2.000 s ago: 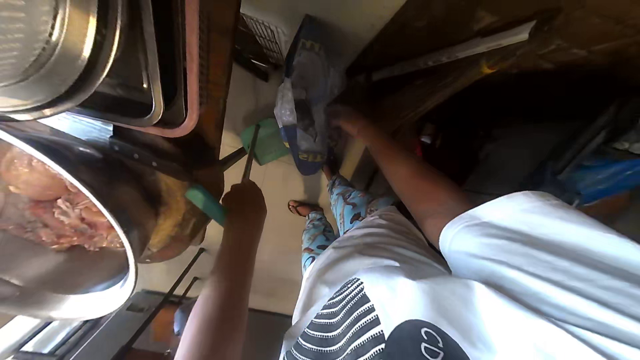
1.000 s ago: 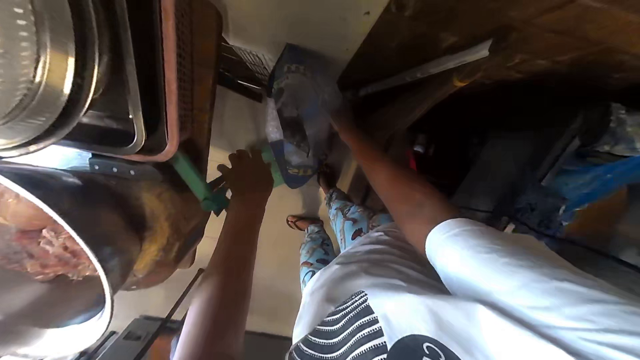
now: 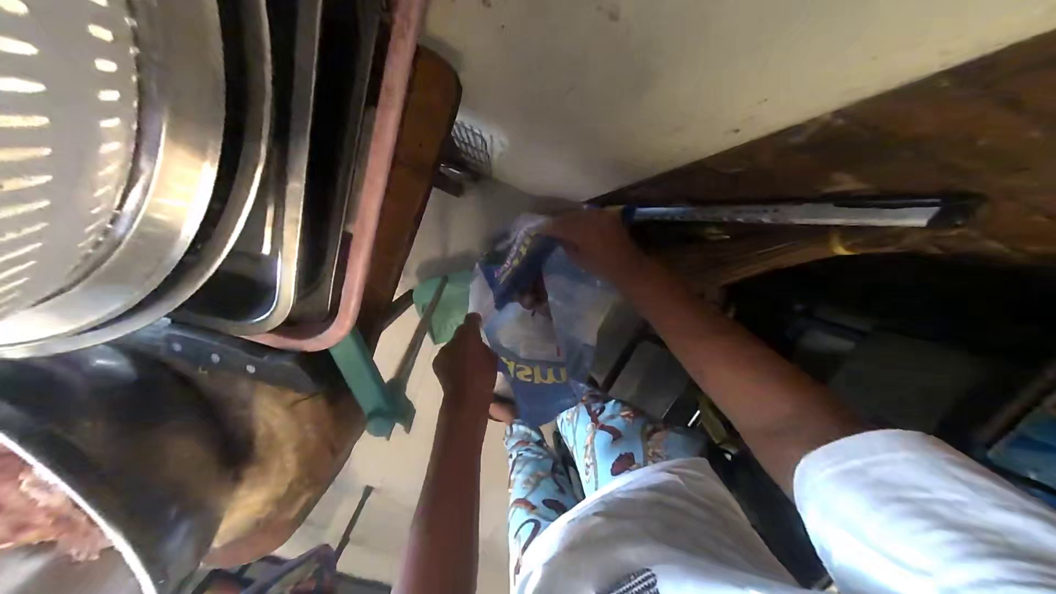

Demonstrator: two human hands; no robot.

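Between my hands hangs a blue and clear printed plastic bag (image 3: 536,330), its mouth spread toward the camera, with something dark inside. My left hand (image 3: 467,359) grips its left edge. The bag's upper right edge is in my right hand (image 3: 596,239), whose fingertips are partly hidden. Just left of the bag is a green plastic piece (image 3: 445,307) with a dark bar across it. A green bar-like part (image 3: 367,388) sticks out from under the trays, near my left forearm.
Stacked metal pans and a perforated metal vessel (image 3: 74,165) stand at upper left, beside a pink-rimmed tray (image 3: 375,190) on a wooden board (image 3: 421,165). A metal pot (image 3: 91,528) with raw meat (image 3: 41,503) is at lower left. A long metal strip (image 3: 792,214) lies at right.
My left hand was by the green part one second ago and now holds the bag's edge. The bag is spread wider between both hands. The view has shifted.
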